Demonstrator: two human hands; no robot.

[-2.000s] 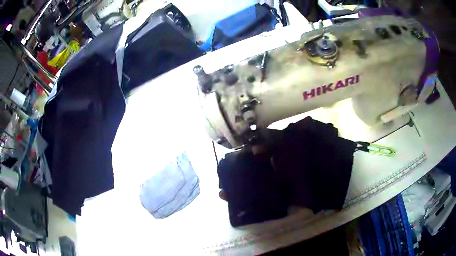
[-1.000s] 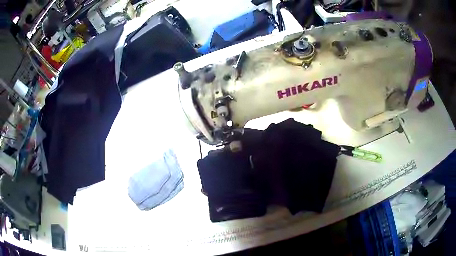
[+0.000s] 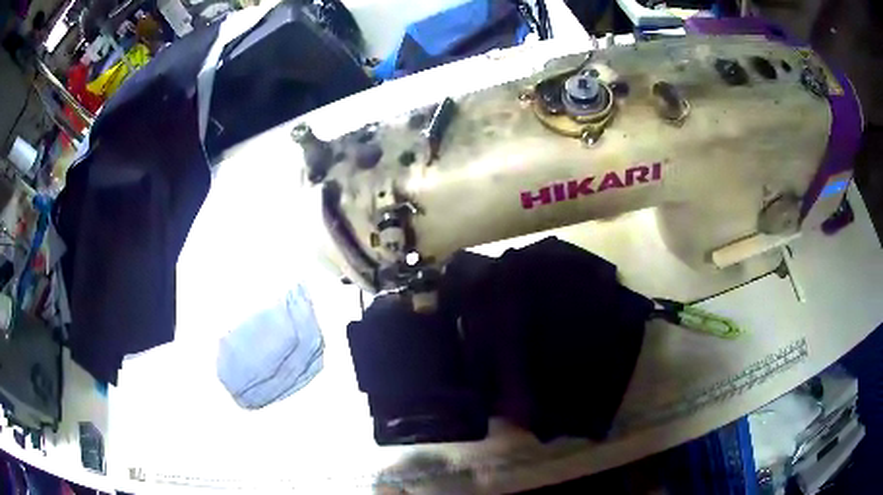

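A stack of dark squarish fabric pieces (image 3: 421, 372) lies under the machine head, below the needle area (image 3: 411, 276). A larger dark fabric piece (image 3: 552, 338) lies against its right side, with folded, uneven edges. A small tan bit shows at the presser foot; I cannot tell what it is. Pale grey-blue pieces (image 3: 271, 350) lie in a small stack left of the needle. Neither of my hands can be made out. A blurred brownish patch at the table's front edge, below the dark stack, is too unclear to name.
The cream HIKARI sewing machine (image 3: 600, 145) spans the table's back right. Green-handled snips (image 3: 705, 319) lie right of the dark fabric. A printed ruler (image 3: 745, 377) runs along the front edge. Dark garment panels (image 3: 131, 213) drape at far left. A blue crate (image 3: 721, 456) with white packets stands below right.
The view has shifted, so the machine head and fabric sit further left. A small brown spot at the dark stack's left edge and a brownish patch at the front of the dark fabric no longer show.
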